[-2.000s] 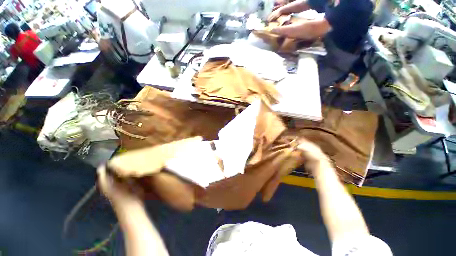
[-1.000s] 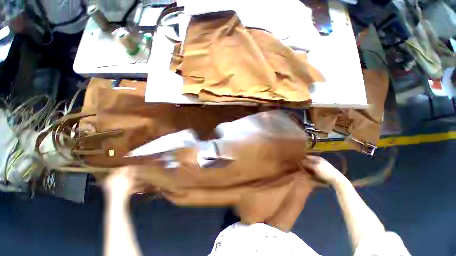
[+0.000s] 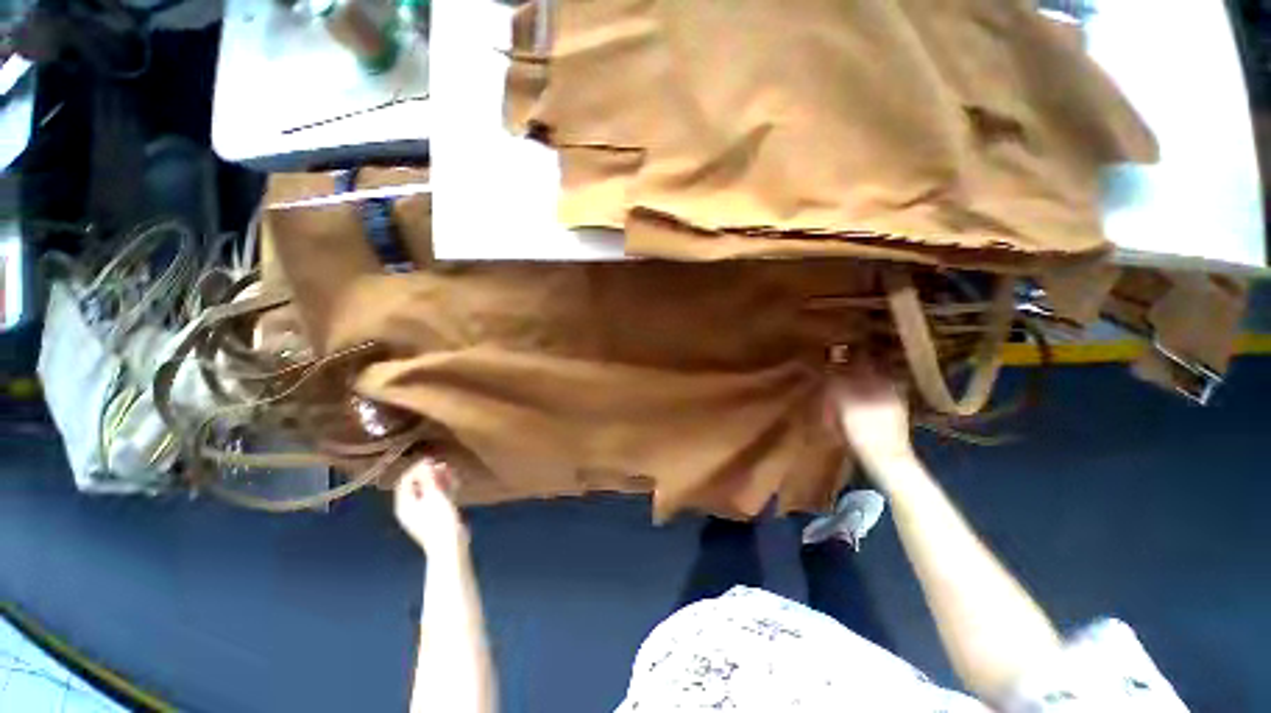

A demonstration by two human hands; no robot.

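A brown bag body [image 3: 599, 404] lies spread on top of a stack of brown bag pieces, low in front of the white table. Thin tan handle loops [image 3: 209, 376] stick out on its left, and more handle loops [image 3: 927, 348] on its right. My left hand [image 3: 429, 499] is at the bag's lower left edge, fingers curled; whether it grips the edge is unclear. My right hand [image 3: 867, 415] lies on the right part of the bag, blurred, its fingertips hard to make out.
A pile of brown panels [image 3: 836, 126] lies on the white table [image 3: 499, 209] ahead. A pale bag bundle [image 3: 84, 397] is at the far left. Brown pieces [image 3: 1185, 327] hang at the right. A second white table [image 3: 314, 105] holds a thread cone. Dark floor has yellow lines.
The bag body, earlier held up with white inner pieces showing, now lies flat, brown side up. Both hands have come closer together. The view has moved nearer the table.
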